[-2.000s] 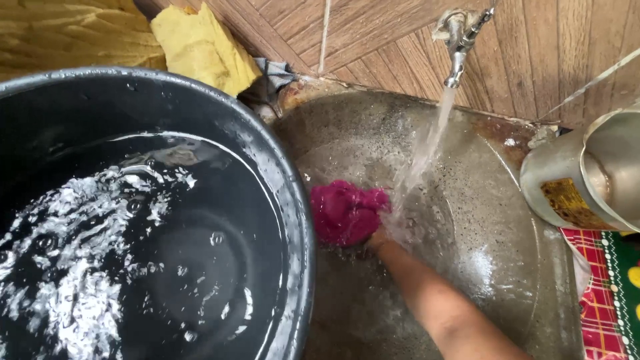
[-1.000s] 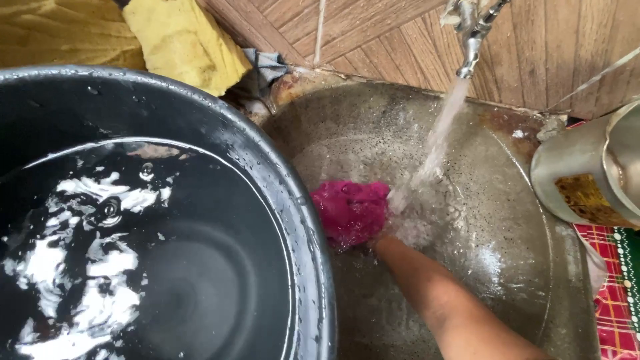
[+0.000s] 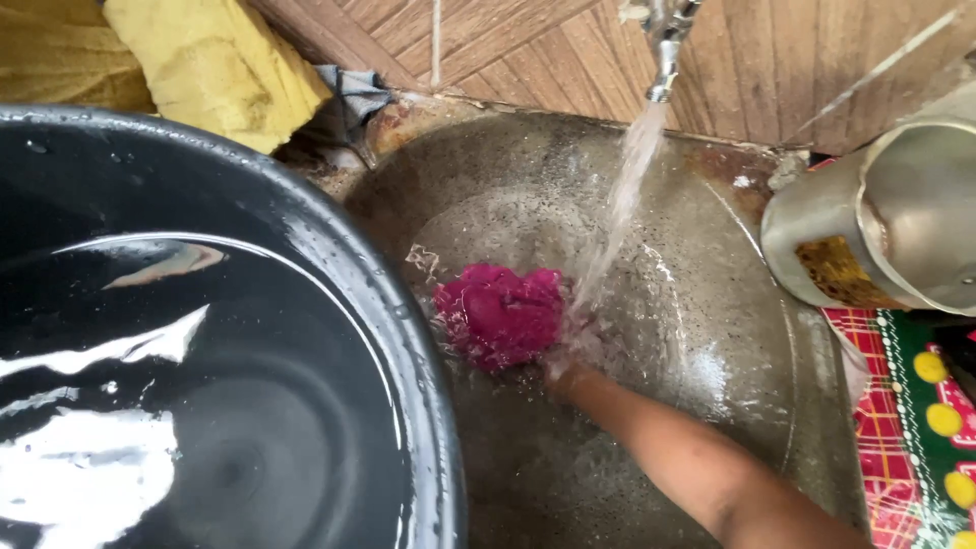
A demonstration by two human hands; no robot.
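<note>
A wet magenta cloth (image 3: 499,314) lies bunched in the water of a worn round basin (image 3: 732,320). My right hand (image 3: 563,375) reaches in from the lower right and meets the cloth's lower right edge; the fingers are hidden by the cloth and splashing water. Water pours from a metal tap (image 3: 663,72) just to the right of the cloth. A large dark tub (image 3: 431,381) of water stands on the left, its rim overlapping the basin. My left hand is out of the frame.
A dented metal pot (image 3: 816,221) lies tilted at the basin's right edge, above a red and green patterned cloth (image 3: 888,427). Yellow cloth (image 3: 221,69) and a grey rag (image 3: 358,95) lie behind the tub. A wood-patterned tiled wall (image 3: 518,46) rises at the back.
The view has moved closer to the basin. My right hand stays by the magenta cloth, and the tap keeps running.
</note>
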